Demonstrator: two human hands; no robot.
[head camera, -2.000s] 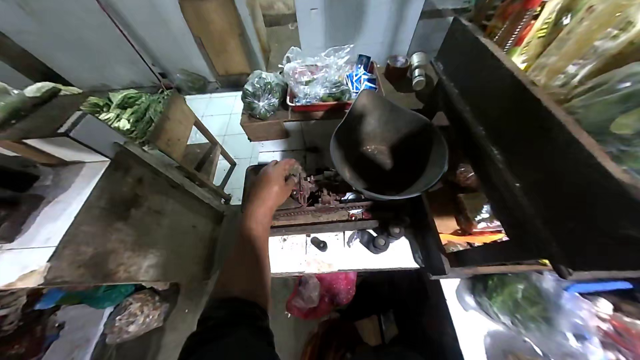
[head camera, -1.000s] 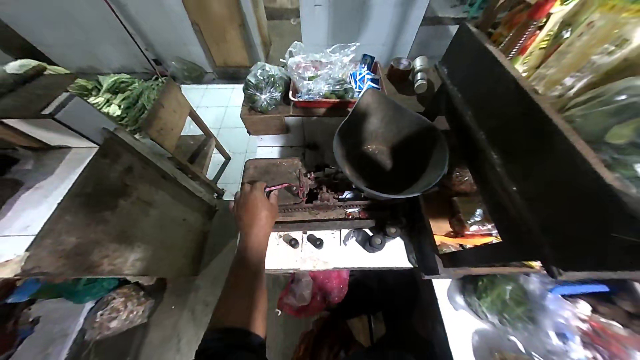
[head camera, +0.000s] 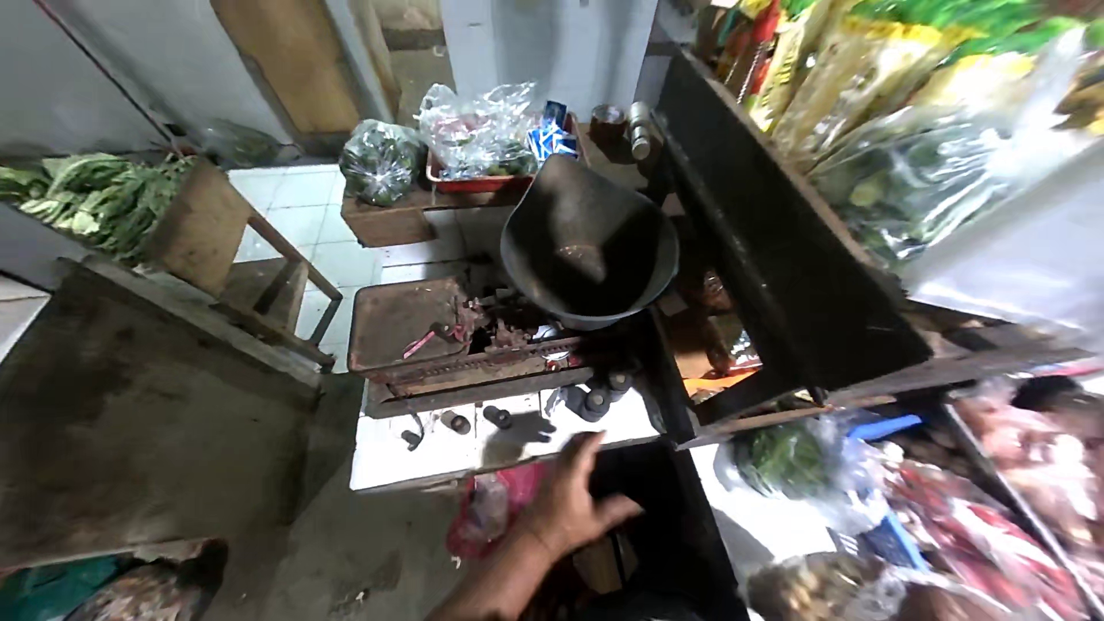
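Note:
My left hand (head camera: 569, 504) is held over the near edge of the white tiled ledge (head camera: 379, 457), fingers spread and holding nothing. Just beyond it stands a rusty weighing scale (head camera: 457, 371). Its flat square plate (head camera: 401, 319) is on the left, with a thin pink strip (head camera: 419, 344) on it. A deep dark metal scoop pan (head camera: 595, 250) rests on the right side. Several small dark cylindrical weights (head camera: 498, 417) stand on the tiles, with larger dark weights (head camera: 595, 401) grouped to the right, nearest my fingertips. My right hand is out of view.
A red tray (head camera: 483, 184) with plastic bags stands behind the scale. Right of the pan runs a dark wooden frame (head camera: 776, 259), with bagged produce (head camera: 785, 457) below it. At left are leafy greens (head camera: 103, 198) and a wooden chair (head camera: 267, 276). A pink bag (head camera: 492, 509) hangs below the ledge.
My left hand has left the scale's left plate and moved right and nearer to me, over the ledge's front edge. The plate and the small weights show more fully.

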